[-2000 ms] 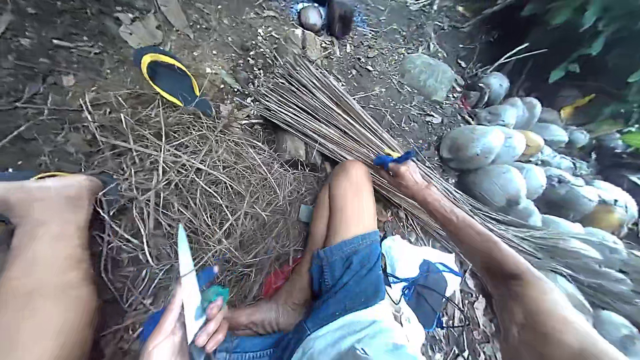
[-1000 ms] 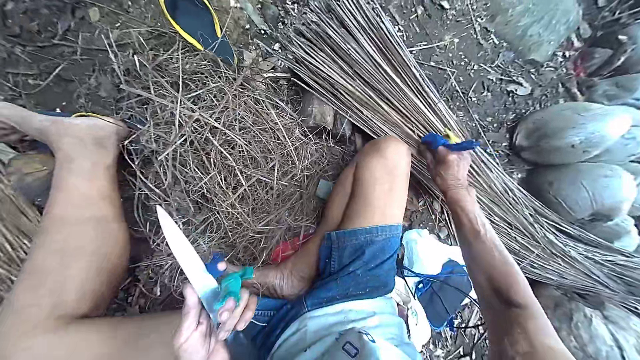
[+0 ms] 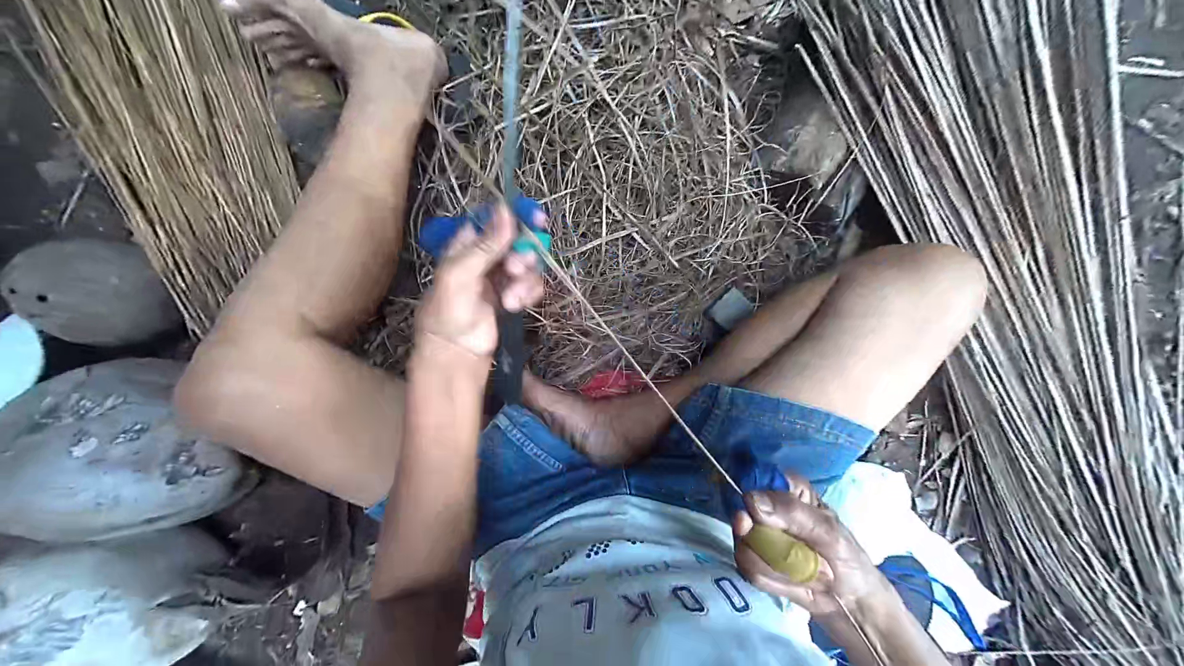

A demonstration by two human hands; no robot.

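Note:
My left hand (image 3: 481, 287), with blue and green wrappings on its fingers, is shut on a knife (image 3: 511, 102). The blade points up the view and is seen nearly edge-on. A thin palm-leaf midrib (image 3: 638, 365) runs slantwise from my left hand, where it crosses the knife, down to my right hand (image 3: 795, 546). My right hand grips that midrib; blue material and a yellowish finger cover are on its fingers. Thin shavings (image 3: 629, 176) lie heaped between my legs. A bundle of long midribs (image 3: 1017, 277) lies on the right, beyond my knee.
Another bundle of midribs (image 3: 176, 139) stands at the upper left. Dry coconuts (image 3: 102, 453) lie beside my left thigh. A wooden block (image 3: 814, 139) is by the shavings' right edge. White cloth (image 3: 906, 518) with blue cord lies by my right hip.
My right hand has come back from the right bundle towards my lap, now with a midrib in it. My left hand has raised the knife and turned it nearly upright. The view has swung left.

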